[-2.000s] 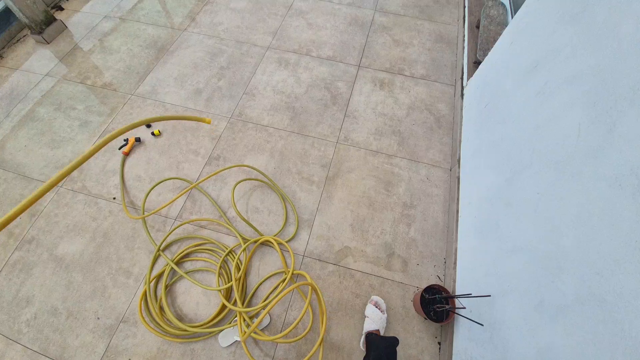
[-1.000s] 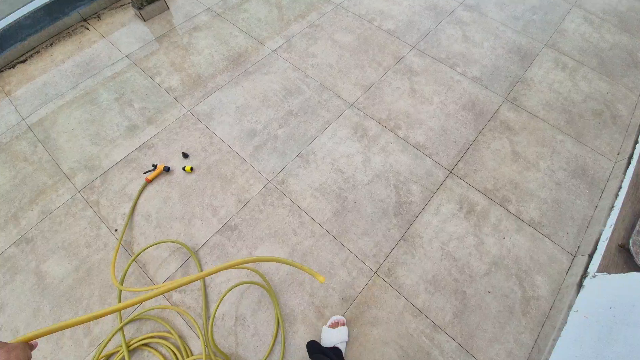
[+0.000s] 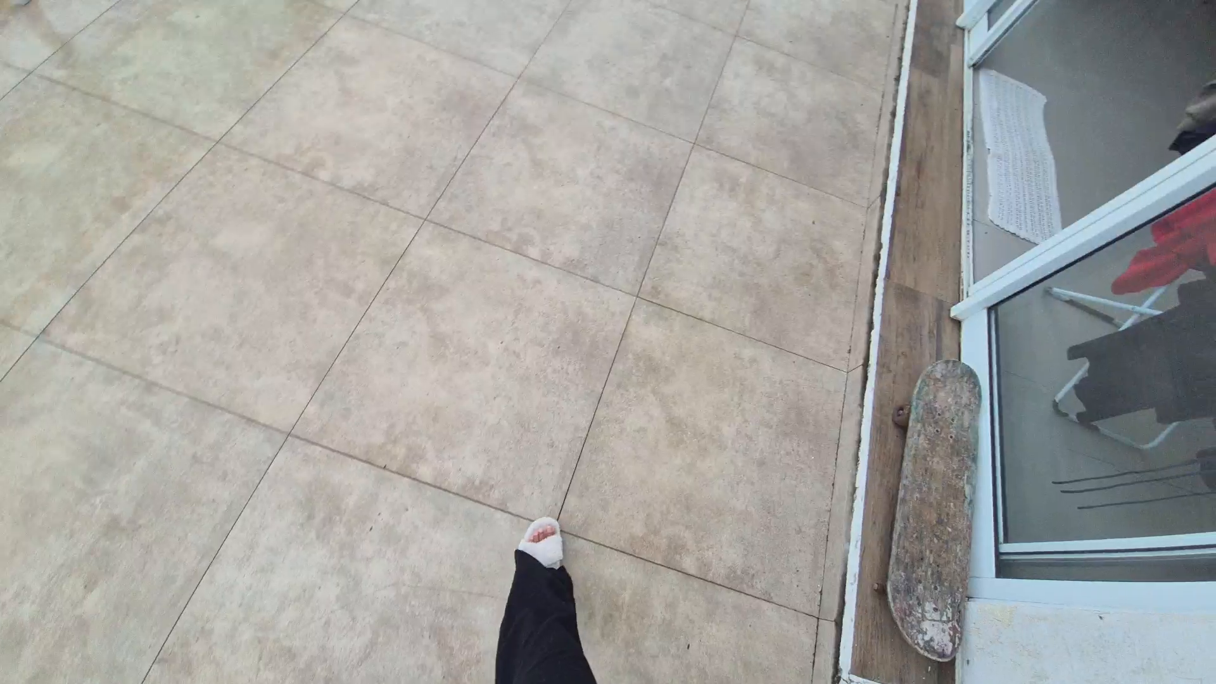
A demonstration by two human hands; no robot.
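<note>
Neither my left hand nor my right hand shows in the head view now, and what they hold is hidden. My foot in a white open-toed slipper (image 3: 541,543) rests on the tiled floor (image 3: 456,342), below a black trouser leg (image 3: 541,622). The yellow hose is out of sight at this moment.
A worn skateboard (image 3: 936,508) lies on the wood-look sill (image 3: 917,237) at the right. Beside it stands a white-framed glass door (image 3: 1102,370). Behind the glass are a white mat (image 3: 1021,157) and a white folding rack (image 3: 1107,299) with red and dark cloth.
The view has swung away from the coiled yellow hose and its orange nozzle, toward the door. A hand holding the hose at the lower left a second ago has left the view.
</note>
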